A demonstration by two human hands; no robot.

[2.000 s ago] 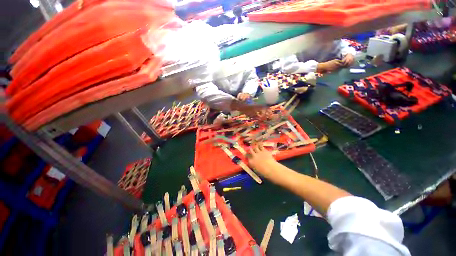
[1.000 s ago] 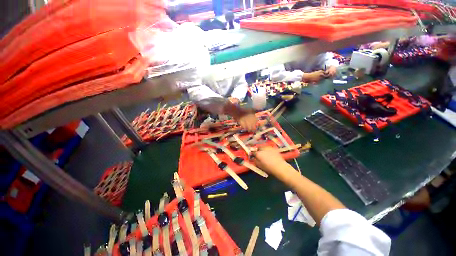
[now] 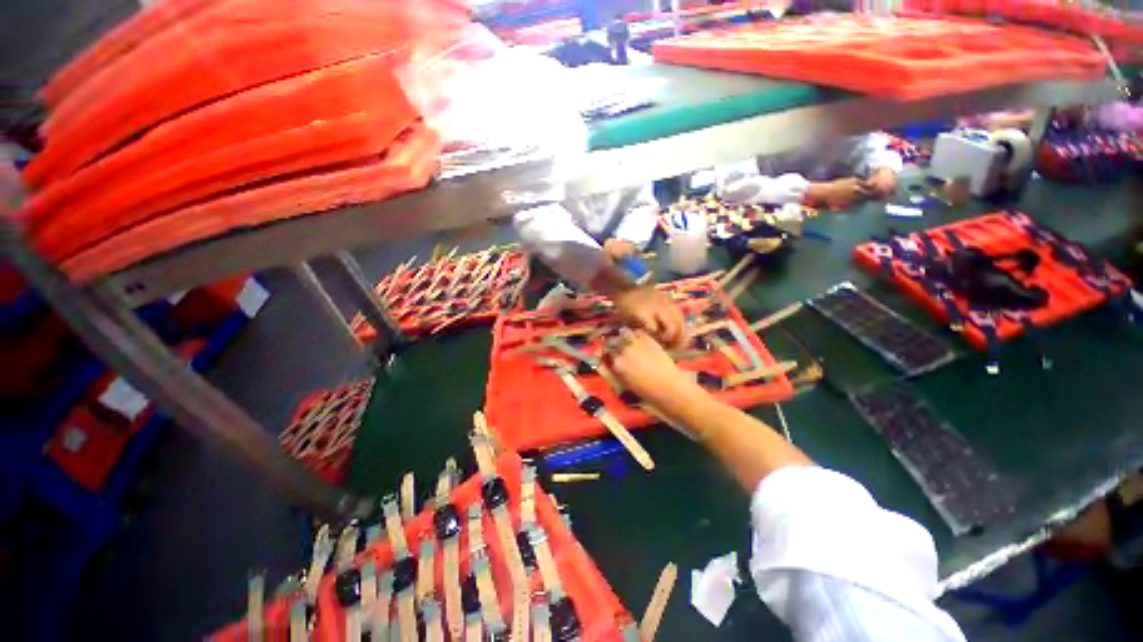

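My right hand (image 3: 642,364) reaches in from the lower right over a red-orange watch tray (image 3: 527,408). Its fingers are closed together among watches with pale straps, next to a co-worker's hand (image 3: 652,314). Whether it grips a watch is too blurred to tell. A wristwatch (image 3: 592,405) with a dark case lies slanted at the tray's front, its strap over the edge. Other straps lie crosswise on the tray. My left hand is not in view.
A second red tray full of strapped watches (image 3: 579,571) is nearest, lower left. White crumpled paper (image 3: 715,587), blue sticks (image 3: 589,458) and a yellow stick (image 3: 575,477) lie nearby. Dark parts trays (image 3: 934,458) are right. A shelf (image 3: 313,226) with stacked trays (image 3: 238,138) hangs overhead.
My right hand has moved up and left over the tray, now beside the co-worker's hand. One of two watches side by side at the tray's front no longer lies there. The camera view has shifted.
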